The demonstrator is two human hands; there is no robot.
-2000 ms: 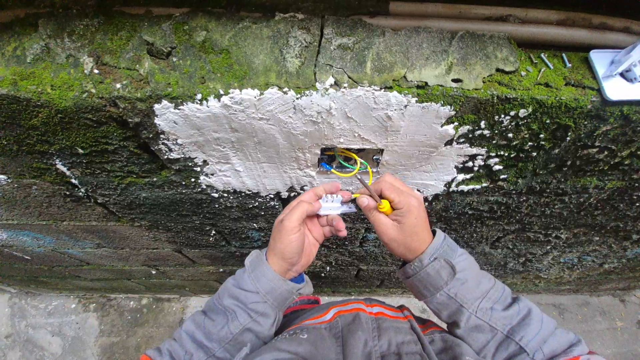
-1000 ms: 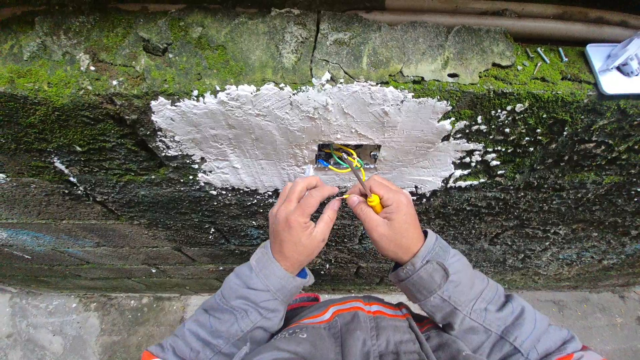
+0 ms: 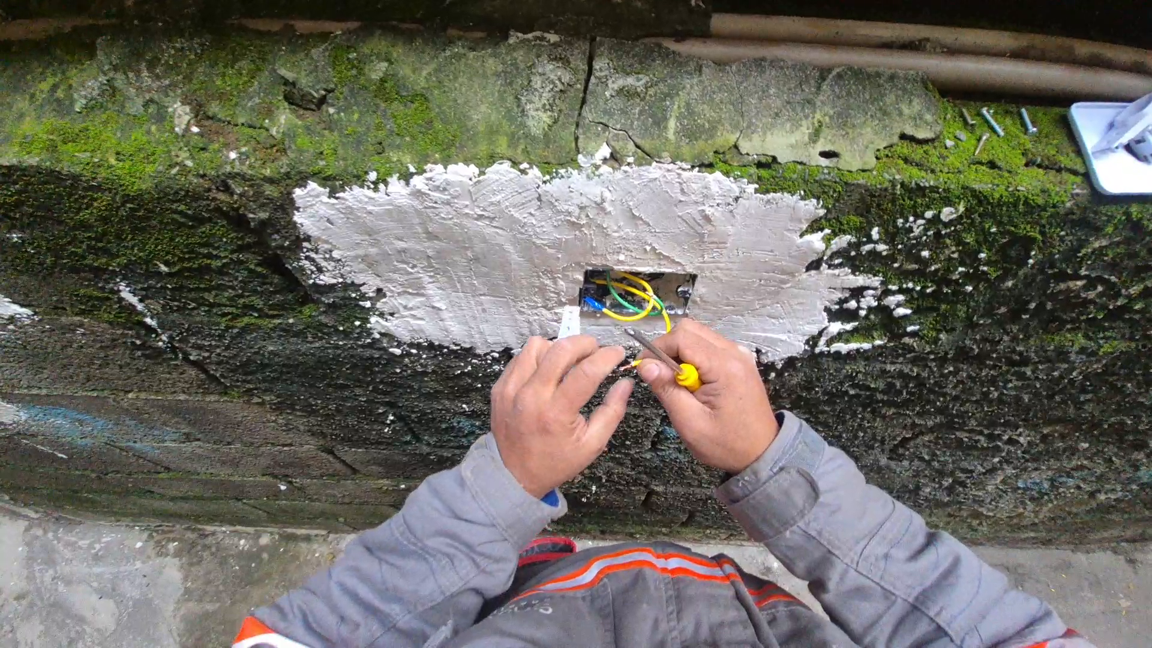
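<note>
My right hand (image 3: pixel 711 391) holds a screwdriver with a yellow handle (image 3: pixel 688 376), its metal shaft pointing up and left, along with the end of a yellow wire (image 3: pixel 669 322). Bare copper shows at that wire's tip, between my two hands. My left hand (image 3: pixel 551 405) is closed around a white plastic piece (image 3: pixel 569 321), mostly hidden, whose end sticks out above the fingers. Just above the hands, a rectangular electrical box (image 3: pixel 686 292) is sunk in the wall, with looped yellow and green wires and a blue wire end (image 3: pixel 593 304) inside.
Pale fresh plaster (image 3: pixel 468 261) surrounds the box on a mossy, cracked wall (image 3: pixel 180 225). On the ledge at upper right lie several screws (image 3: pixel 992 122) beside a white tray (image 3: pixel 1084 144) holding a white part. Pipes (image 3: pixel 900 67) run behind the ledge.
Two seconds ago the white piece showed in my left fingers, palm partly turned up; now the back of that hand faces up and covers most of it. The screwdriver stays in my right hand.
</note>
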